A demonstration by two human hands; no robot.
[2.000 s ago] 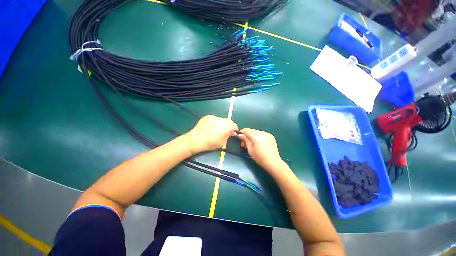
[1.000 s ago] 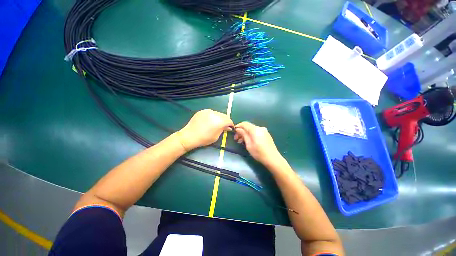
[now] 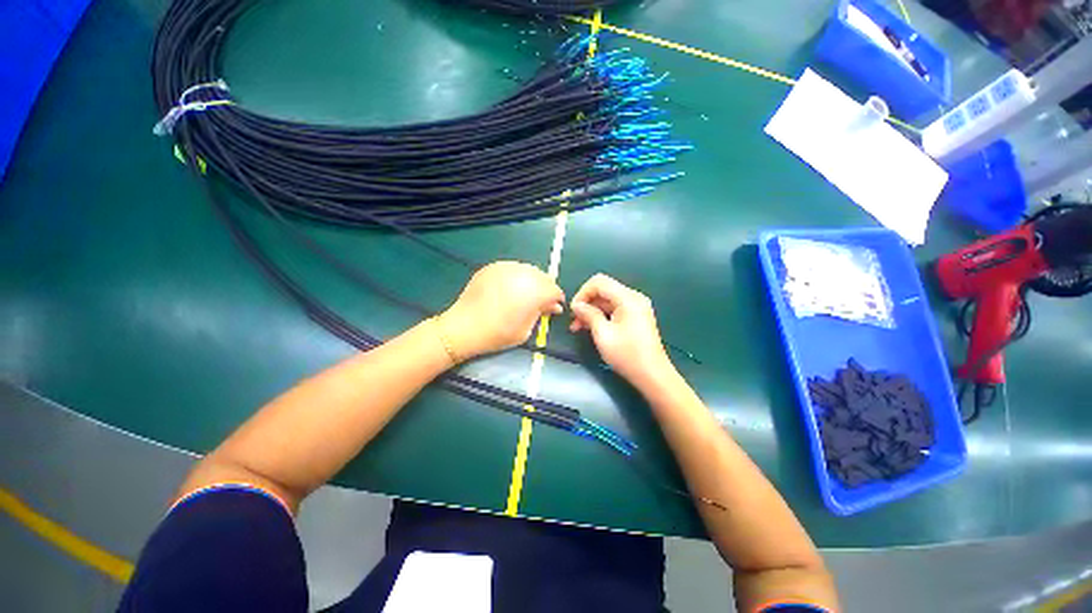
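Note:
My left hand (image 3: 503,309) is curled closed over the bench's yellow line, where a thin black cable (image 3: 419,246) from the bundle runs into it. My right hand (image 3: 617,323) is just to its right, a small gap between them, thumb and index finger drawn together. What its fingertips hold, if anything, is too small to tell. Loose black cables (image 3: 491,393) with black sleeves and blue wire tips (image 3: 605,435) lie nearer me. A thick cable bundle (image 3: 395,180) with blue tips, tied with a white band (image 3: 194,105), lies beyond my hands.
At right, a blue tray (image 3: 805,413) holds a clear bag of whitish parts (image 3: 835,283) and heaped black sleeves (image 3: 872,422). Beyond are a white paper (image 3: 844,156), a small blue bin (image 3: 838,54) and a power strip (image 3: 982,114). A red heat gun (image 3: 992,287) lies far right.
My hands were together at the fingertips, with a small dark piece between them, and now stand slightly apart. The tray, paper and heat gun appear shifted up and right in view.

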